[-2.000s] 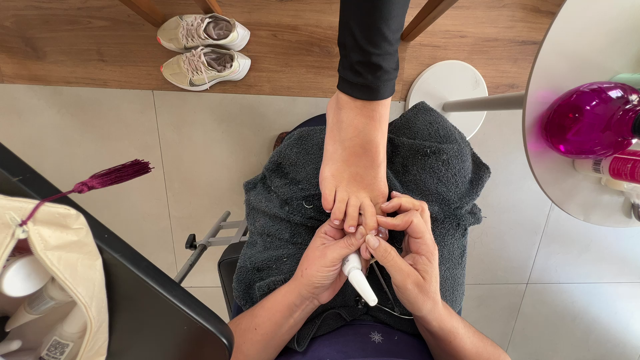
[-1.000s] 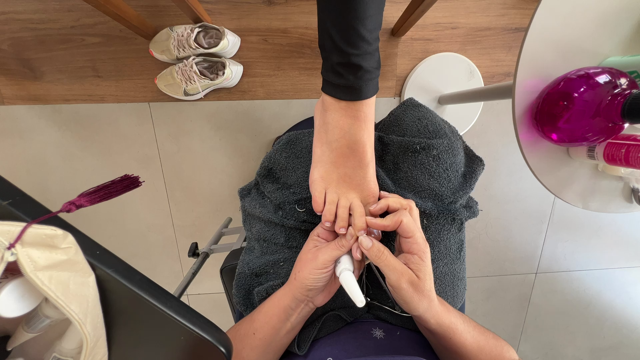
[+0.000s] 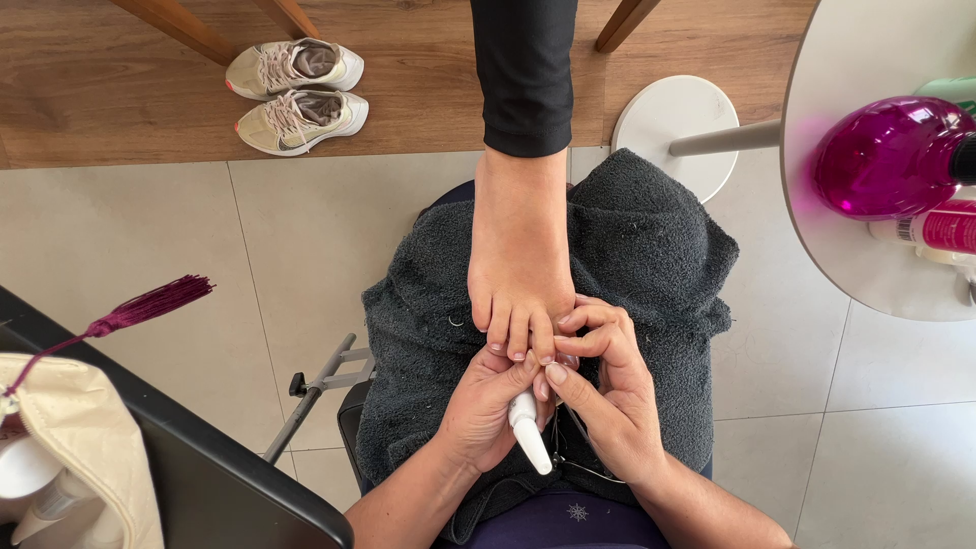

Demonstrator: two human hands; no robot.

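Observation:
A person's bare foot [image 3: 522, 244], below a black trouser leg [image 3: 526, 76], rests on a dark grey towel [image 3: 648, 267] over my lap. My left hand [image 3: 484, 408] is under the toe tips, its thumb at a toe, and holds a white nozzle-tipped bottle [image 3: 530, 435] pointing down toward me. My right hand [image 3: 618, 389] touches the same toes, thumb and fingertips brought together near the second toe. A thin metal tool [image 3: 583, 427] shows beneath my right hand; its working end is hidden. Whether the fingers grip it is unclear.
A black tray table [image 3: 221, 457] with a cream zip pouch [image 3: 91, 427] and purple tassel [image 3: 152, 305] stands at left. At right, a round white table [image 3: 839, 259] bears a magenta bottle [image 3: 884, 156] and other bottles. Sneakers [image 3: 305, 122] lie on the wood floor beyond; a metal bar [image 3: 313, 404] crosses at left.
Both hands stay at the toes, with the white bottle still in my left hand. The view has shifted slightly. Nothing was plainly taken up or let go.

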